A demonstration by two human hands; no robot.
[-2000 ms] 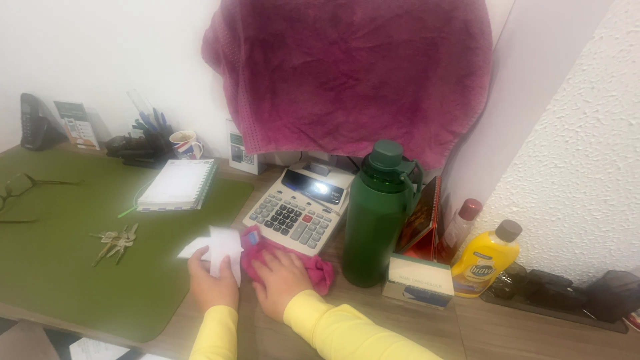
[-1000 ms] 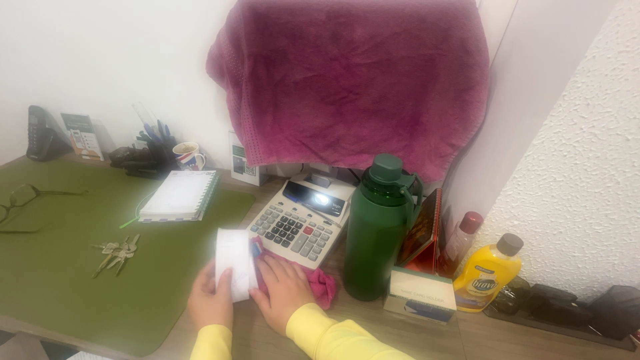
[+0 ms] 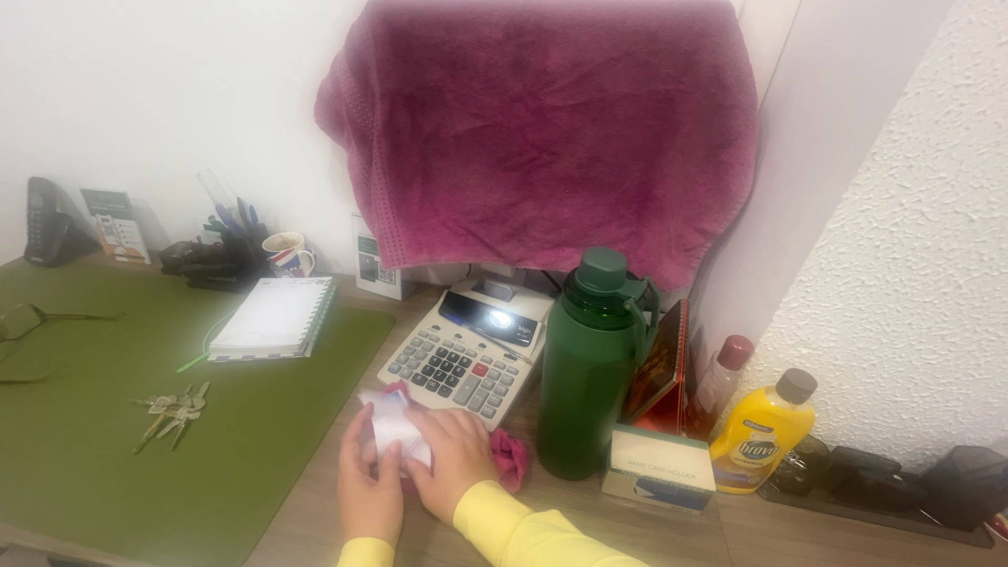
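A crumpled white paper [image 3: 396, 429] is held between both hands, just in front of the printing calculator [image 3: 465, 354]. My left hand [image 3: 370, 472] grips its left side with fingers and thumb. My right hand [image 3: 453, 457] has its fingers and thumb on the paper's right side. A magenta cloth [image 3: 510, 461] lies beneath and beside my right hand; part of it shows behind the paper, the rest is hidden. To the right of my right hand stands a green bottle [image 3: 587, 378] with a lid and a handle.
On the green desk mat [image 3: 260, 465] lie keys [image 3: 175, 413], a spiral notebook [image 3: 272, 319] and glasses [image 3: 24, 321]. A card holder box [image 3: 660, 468], a yellow polish bottle [image 3: 764, 433] and a dark organizer [image 3: 882, 488] stand at right. A magenta towel [image 3: 551, 134] hangs behind the calculator.
The white paper was flatter and more upright a second ago; now it is crumpled between both hands. My right hand has moved from the magenta cloth onto the paper.
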